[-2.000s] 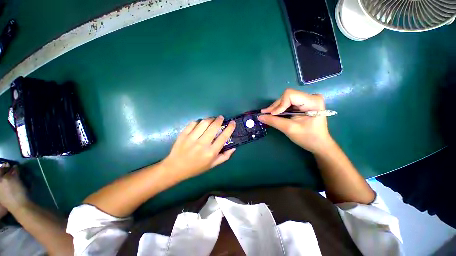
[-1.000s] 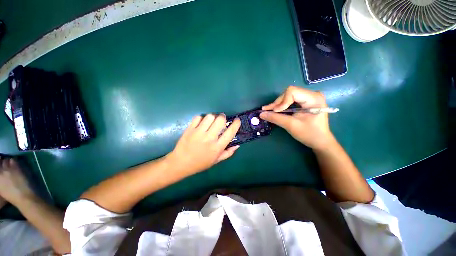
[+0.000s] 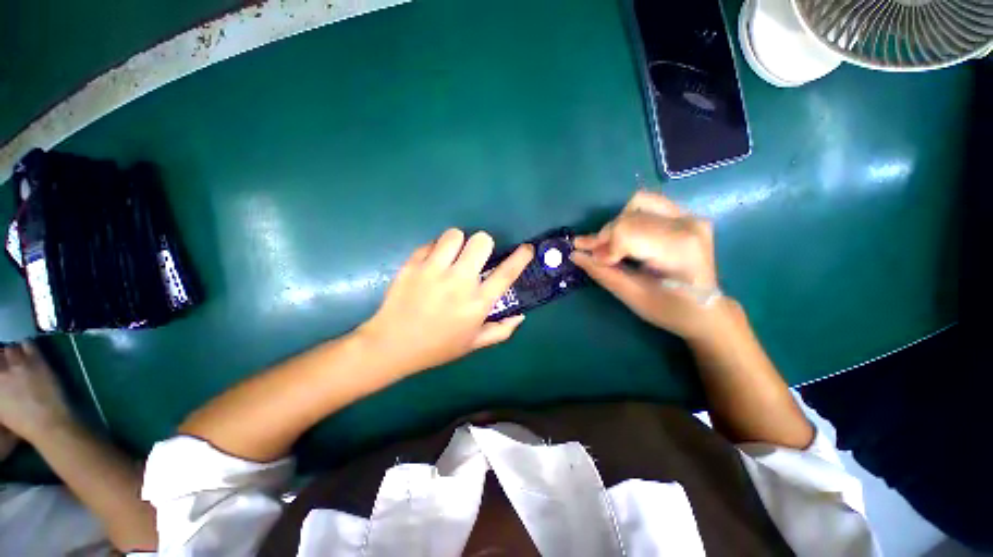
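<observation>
A black handset unit [image 3: 534, 285] lies on the green bench in front of me, tilted up to the right. A round white disc [image 3: 552, 258] shows near its right end, and pale marks show near my left fingers. My left hand [image 3: 436, 299] holds the left part of the unit, with fingers spread over it. My right hand [image 3: 653, 261] is at the unit's right end, thumb and finger pinched on a thin tool [image 3: 697, 293]. The tool is blurred, its pale rear end lies by my wrist, and its tip is hidden.
A stack of black housings [image 3: 103, 245] stands at the left. A glossy black smartphone [image 3: 691, 93] lies at the upper right beside a white fan [image 3: 789, 49]. A worn pale strip [image 3: 163, 65] crosses the upper left. Another person's arm [image 3: 65, 446] is at the lower left.
The tool has swung so its rear end points lower, towards my right wrist. My left index finger has shifted a little up and right along the unit.
</observation>
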